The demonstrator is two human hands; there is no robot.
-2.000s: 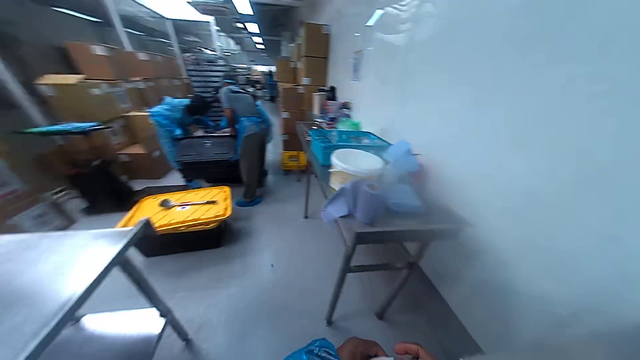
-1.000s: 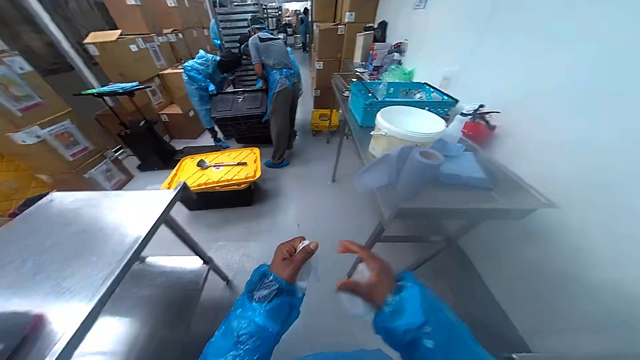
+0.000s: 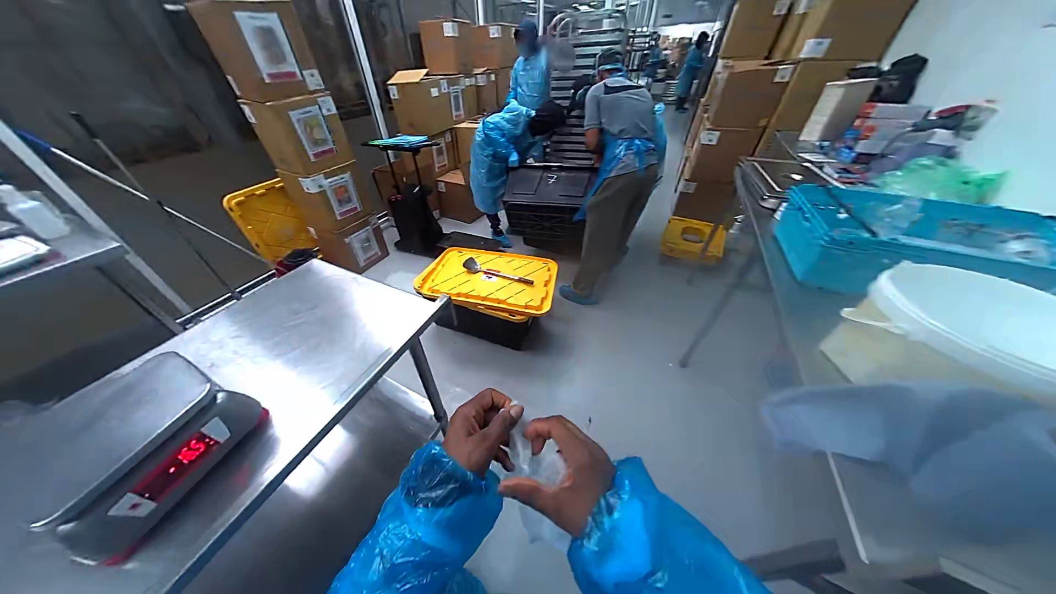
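Note:
In the lower middle of the head view, both my hands come out of blue plastic sleeves and handle a thin translucent plastic film [image 3: 536, 466], perhaps a glove or a bag. My left hand [image 3: 483, 429] pinches its top edge between thumb and fingertips. Close beside it is my right hand [image 3: 565, 470], its thumb and fingers curved apart around the film; whether it grips the film cannot be told. The film hangs down between the two hands, its lower end partly hidden by my right hand.
A steel table [image 3: 313, 318] with a digital scale [image 3: 157, 462] stands left. On the right table are a blue crate [image 3: 924, 247], a white bucket [image 3: 973, 322] and blurred bluish sheets [image 3: 932, 445]. Ahead are a yellow-lidded tote [image 3: 495, 280], stacked cardboard boxes [image 3: 313, 132] and several people [image 3: 619, 132].
The view has swung left and the scale has come into sight. My hands, low at the frame's edge at first, have risen into view. Since one second ago my right hand has come closer to my left.

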